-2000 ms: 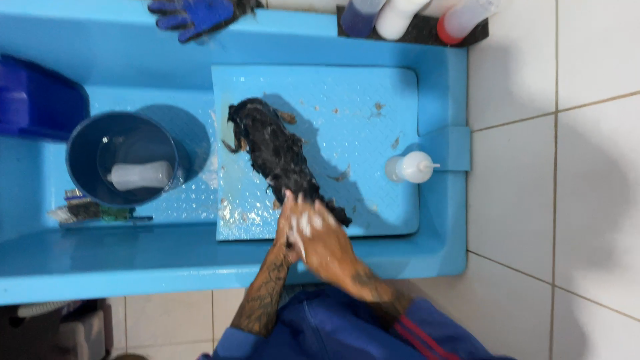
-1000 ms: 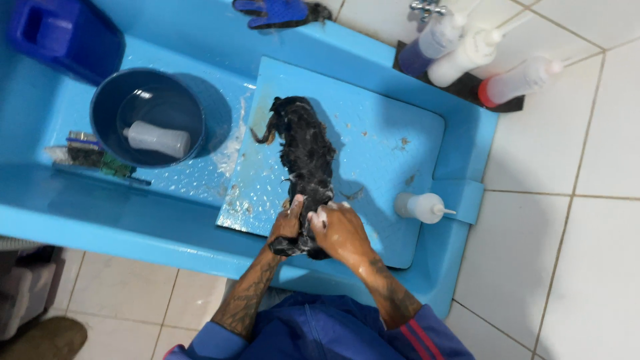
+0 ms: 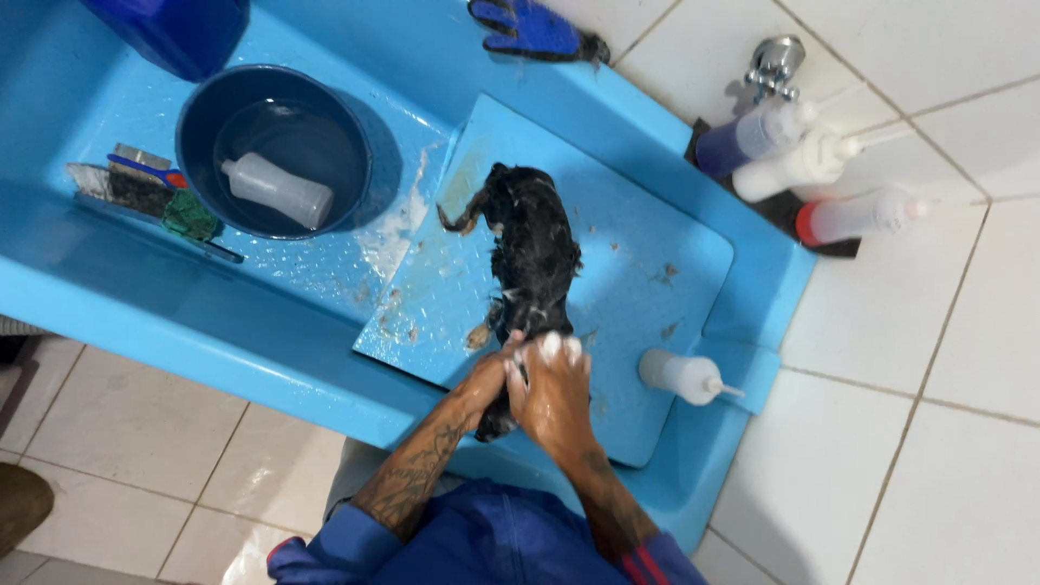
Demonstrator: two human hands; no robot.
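Observation:
A wet, black-coated small dog (image 3: 532, 244) stands on the blue textured platform (image 3: 634, 219) in a blue tub, its tail toward the far side and its head near the tub's front edge. My left hand (image 3: 489, 375) lies against the left side of its neck. Across the neck and shoulders rests my right hand (image 3: 554, 386), with white lather on its knuckles. Both hands touch the dog, and their fingertips are partly hidden in the coat. Right of my right hand is a white squeeze bottle (image 3: 682, 376) with a nozzle.
A dark blue bucket (image 3: 357, 162) holds water and a floating bottle (image 3: 280, 191). Brushes (image 3: 134, 191) and a green scrubber (image 3: 189, 215) lie left of it. A blue grooming glove (image 3: 532, 31) hangs on the far rim. Several squeeze bottles (image 3: 792, 166) stand by the wall tap (image 3: 776, 65).
My right hand has moved from the dog's head end onto its neck and shoulders since a second ago. The view has turned and come closer.

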